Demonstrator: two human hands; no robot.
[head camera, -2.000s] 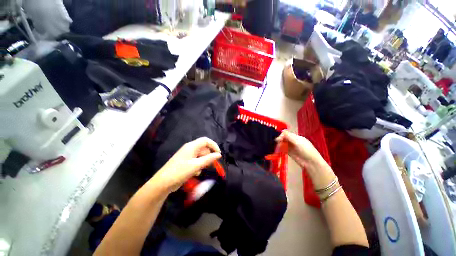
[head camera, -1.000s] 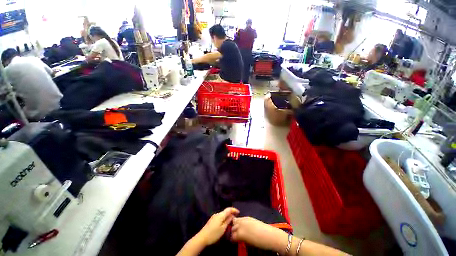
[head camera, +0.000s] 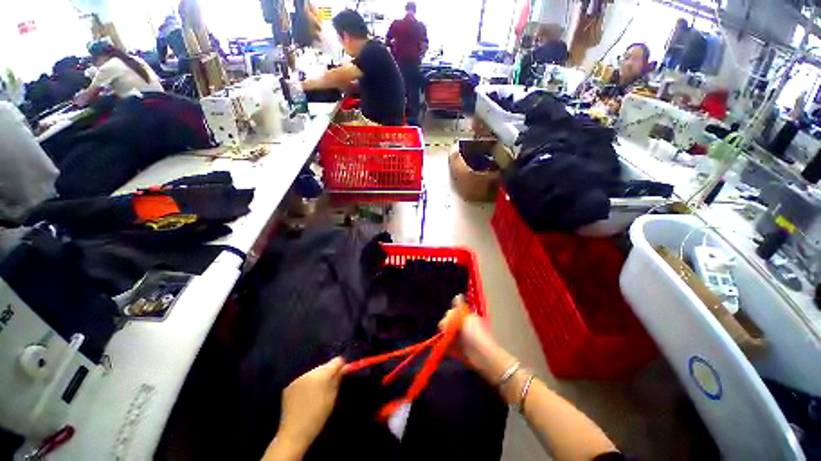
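Observation:
An orange-red tie strip (head camera: 421, 371) is stretched between my hands above the dark cloth, with loose ends hanging and a small white patch near the lower end. My left hand (head camera: 312, 394) holds one end at the lower middle. My right hand (head camera: 464, 329) grips the gathered part of the strip. Black cloth pieces (head camera: 311, 288) lie below and beyond my hands, partly in a red plastic basket (head camera: 477, 281). My hands cover part of the cloth.
At left, the white table (head camera: 193, 338) bears a sewing machine (head camera: 36, 374), red-handled snips (head camera: 49, 444), a parts tray (head camera: 155, 297) and a dark bundle (head camera: 202, 205). At right stand a long red basket (head camera: 531, 297) and a white tub (head camera: 671, 315). Other people sit or stand further back.
My hands have moved from close together to apart, and the strip is now stretched between them. The view has shifted, so the table and baskets sit further left.

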